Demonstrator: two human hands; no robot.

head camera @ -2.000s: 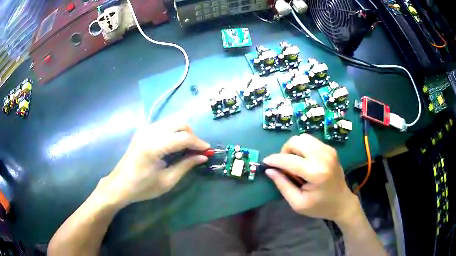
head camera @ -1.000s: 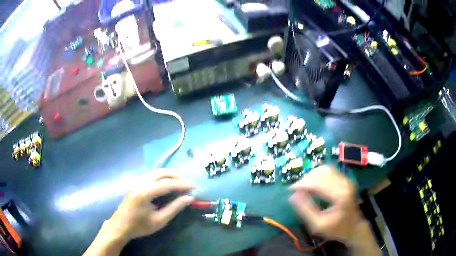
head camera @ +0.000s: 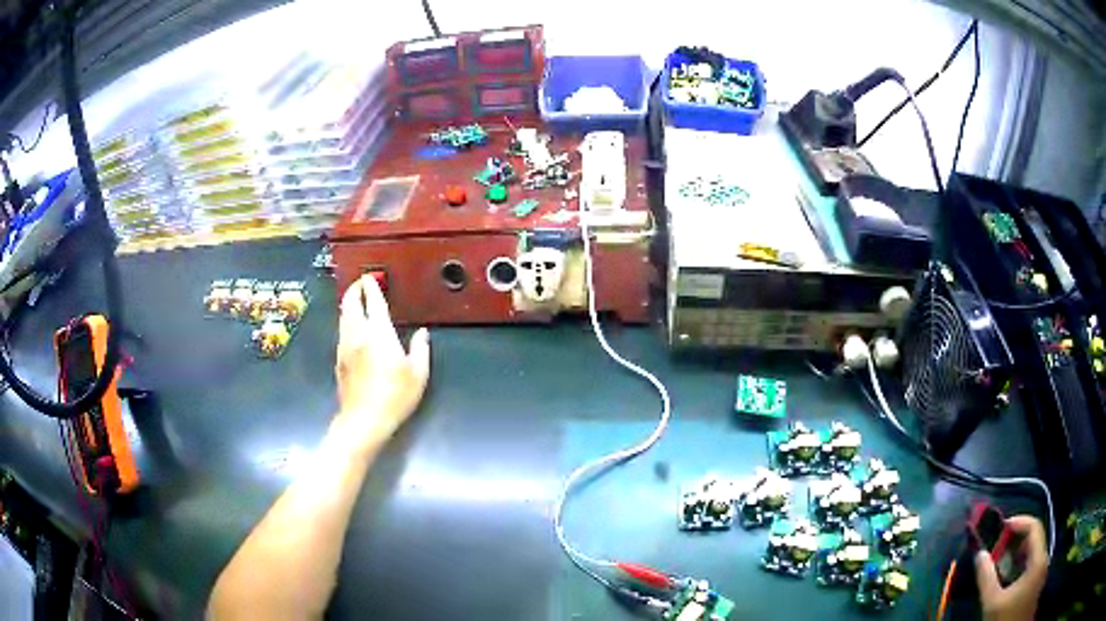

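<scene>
My left hand [head camera: 378,370] reaches to the front of the dark red test box [head camera: 418,273], fingertips at a red button near its left end. It holds nothing and its thumb is spread. My right hand [head camera: 1019,570], near the right edge, grips the small red USB tester [head camera: 988,530] with its dark screen. A power supply board [head camera: 697,603] lies at the bottom edge, partly cut off. A red-sleeved alligator clip [head camera: 643,574] on the white cable [head camera: 560,516] reaches its left side. The board's other connections are hard to make out.
Several boards [head camera: 794,546] are grouped right of centre, with a flat one [head camera: 760,396] behind. An instrument [head camera: 776,322], black fan [head camera: 952,364] and black trays [head camera: 1013,261] stand beyond. Left are small boards [head camera: 261,309], an orange multimeter [head camera: 97,400] and stacked clear trays [head camera: 231,158].
The view has tilted up and left. My left hand has left the red clip and reached the test box. My right hand has moved from beside the board to the USB tester and taken hold of it.
</scene>
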